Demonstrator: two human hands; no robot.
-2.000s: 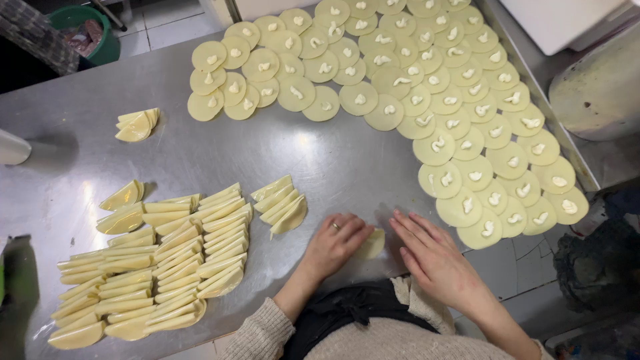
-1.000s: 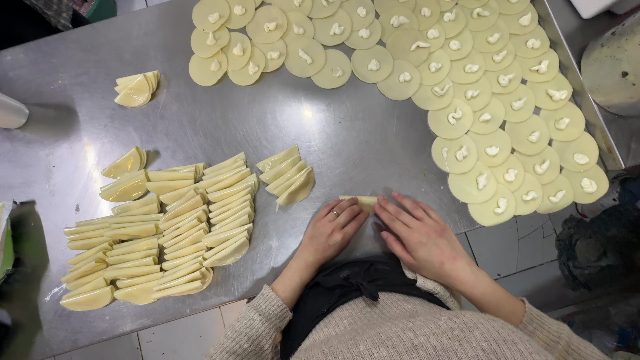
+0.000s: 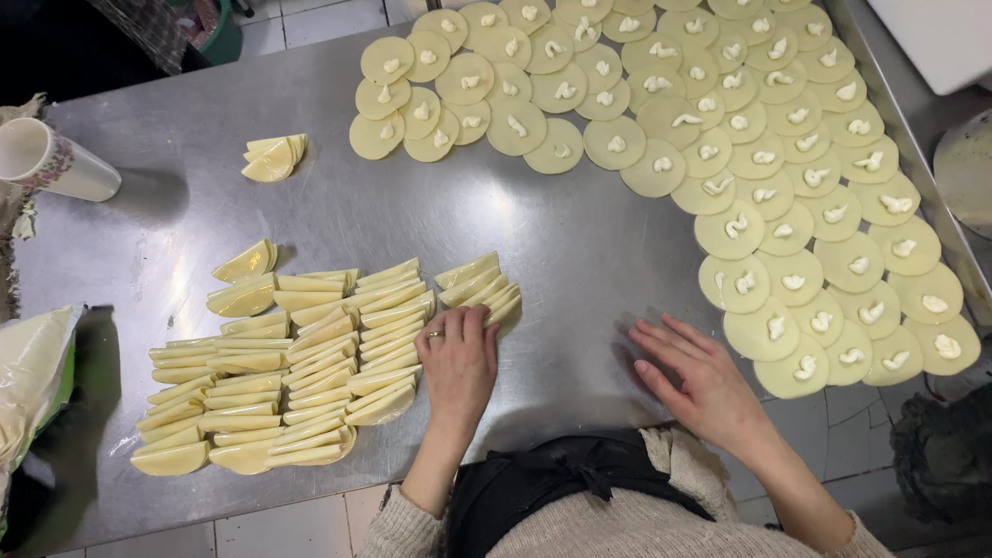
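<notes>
My left hand point(image 3: 463, 364), with a ring on one finger, is at the lower end of a short row of folded dough rounds point(image 3: 474, 283); its fingertips touch the nearest ones, and whether it grips one is hidden. To its left lie packed rows of folded dough pieces point(image 3: 318, 372). My right hand point(image 3: 694, 380) hovers low over or rests on the steel table point(image 3: 573, 256), fingers apart, holding nothing. Flat dough rounds point(image 3: 748, 325), each with a dab of white filling, overlap beyond it, up the right side and across the back.
A patterned white cup point(image 3: 58, 160) lies on the left, a plastic bag point(image 3: 35, 372) below it. A small stack of folded dough point(image 3: 273, 158) sits at the upper left. The table has a raised metal rim point(image 3: 914, 155) at the right. A green bucket point(image 3: 225, 35) stands on the floor.
Both hands were together at a piece of dough near the front edge. My left hand has moved left to the short row of folded pieces; my right hand has come away to the right.
</notes>
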